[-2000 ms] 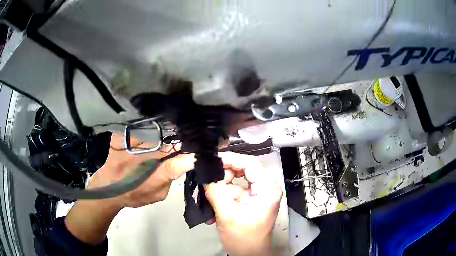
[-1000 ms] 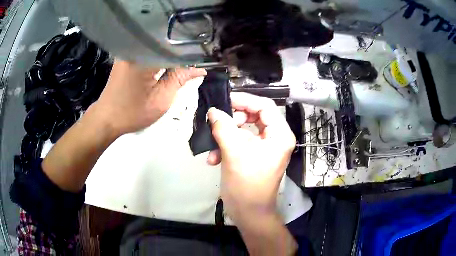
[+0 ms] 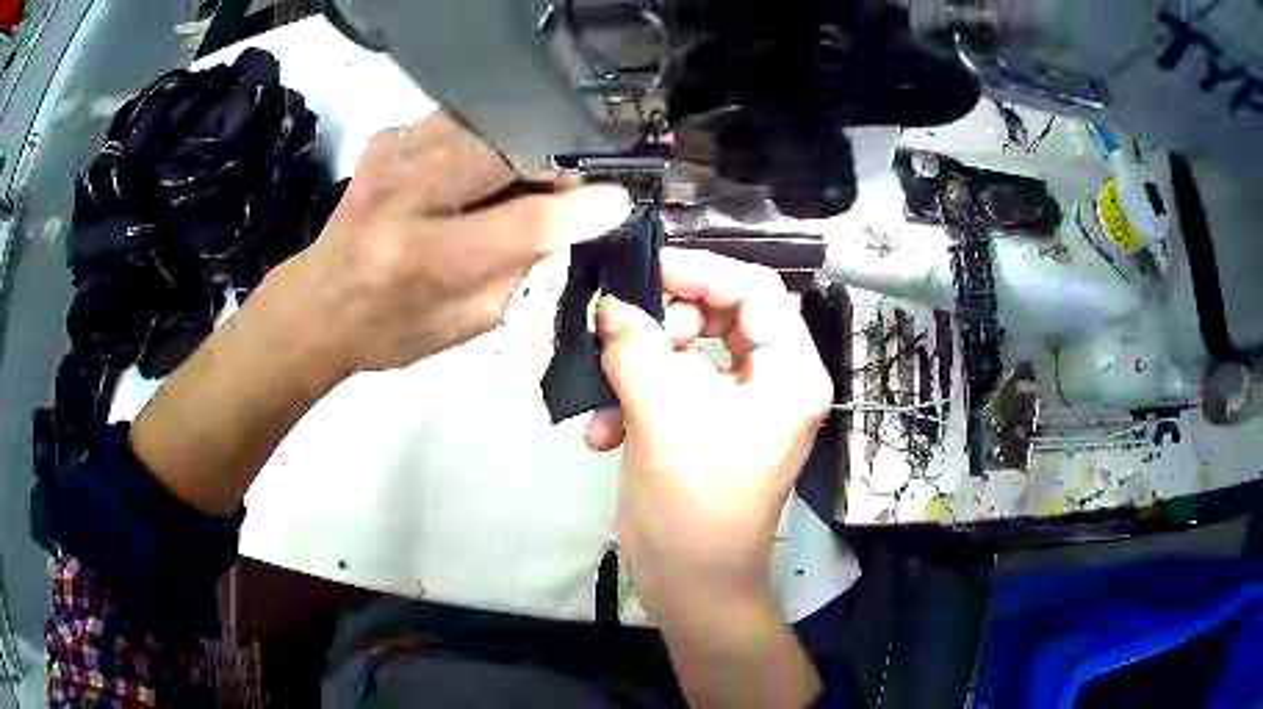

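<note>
A black textile piece [image 3: 596, 312] lies folded or curled below the presser foot area [image 3: 630, 166] of the sewing machine. My right hand [image 3: 720, 374] grips its near part, thumb on top and fingers at the right edge and underneath. My left hand [image 3: 430, 243] reaches from the left; its fingertips touch the top of the piece close to the foot. Whether the left fingers pinch it is hard to tell. The needle and the far end of the piece are hidden by the fingers and machine parts.
A tangled heap of black strips [image 3: 201, 180] lies left of my left hand. Right are the exposed bed mechanism [image 3: 970, 263] and a white bottle with yellow label [image 3: 1125, 219]. The wire loop guard [image 3: 603, 49] hangs above the fingers. Blue material [image 3: 1136, 637] is at lower right.
The view has shifted, showing more tabletop than two seconds ago. Since one second ago, my left fingers have moved over the top of the piece near the foot. My right hand keeps its grip.
</note>
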